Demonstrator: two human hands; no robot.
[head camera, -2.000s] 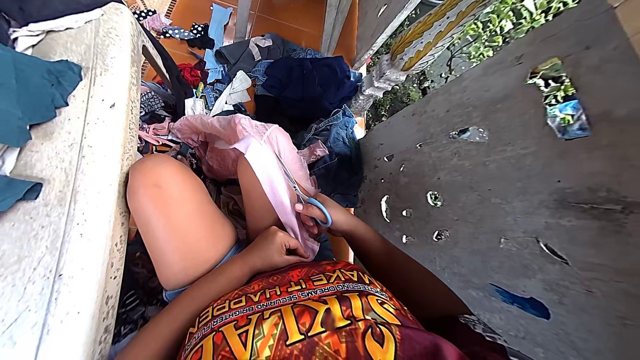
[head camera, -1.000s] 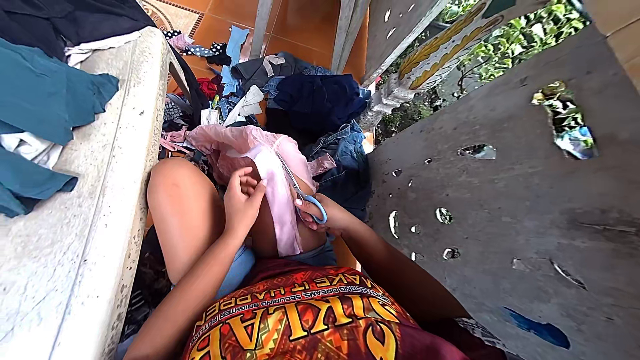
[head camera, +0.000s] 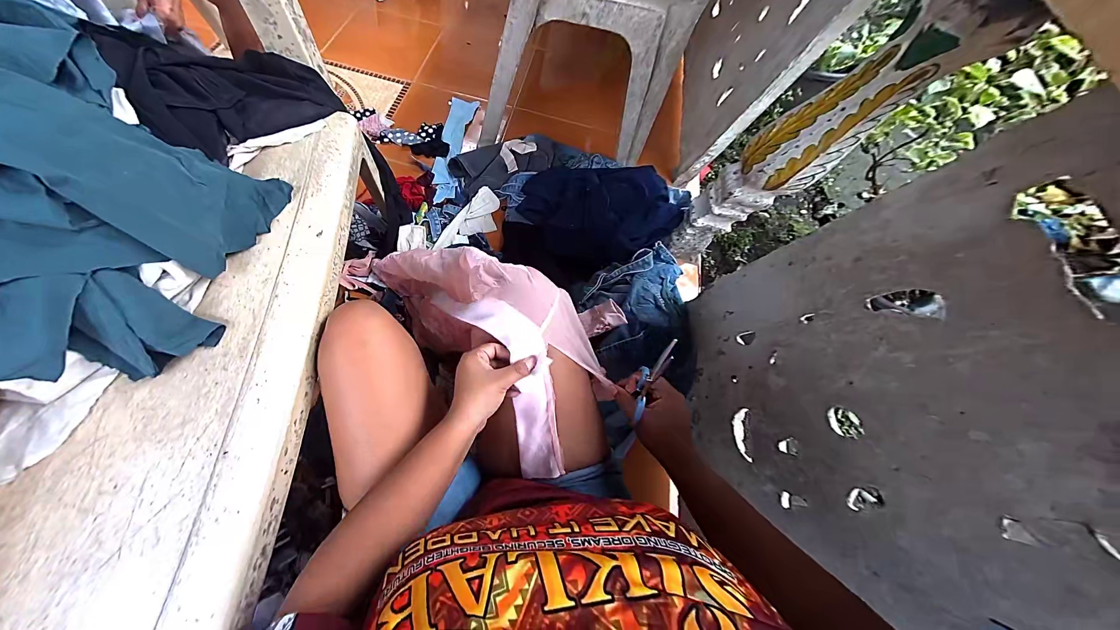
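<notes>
Thin pink fabric (head camera: 516, 289) lies over my lap, with a paler pink strip (head camera: 538, 429) hanging down across my thigh. My left hand (head camera: 488, 381) pinches the edge of that strip between thumb and fingers. At the right, my right hand (head camera: 654, 411) holds blue-handled scissors (head camera: 646, 385), their blades pointing up and away from the strip. The fingertips of this same hand meet a drawn-out corner of the pink fabric. Whether the blades are fully closed is hard to tell.
Teal cloth (head camera: 131, 192) and black cloth (head camera: 210, 87) lie on a worn white table (head camera: 254, 350) at left. Cut scraps, navy cloth (head camera: 595, 206) and denim (head camera: 643, 293) are heaped beyond my knees. A perforated grey panel (head camera: 875, 376) bounds the right. Another person's hand (head camera: 162, 13) shows at top left.
My right hand has moved right with the scissors, away from the pale strip. My left hand, raised beside the strip a second ago, now pinches it. The view has shifted somewhat.
</notes>
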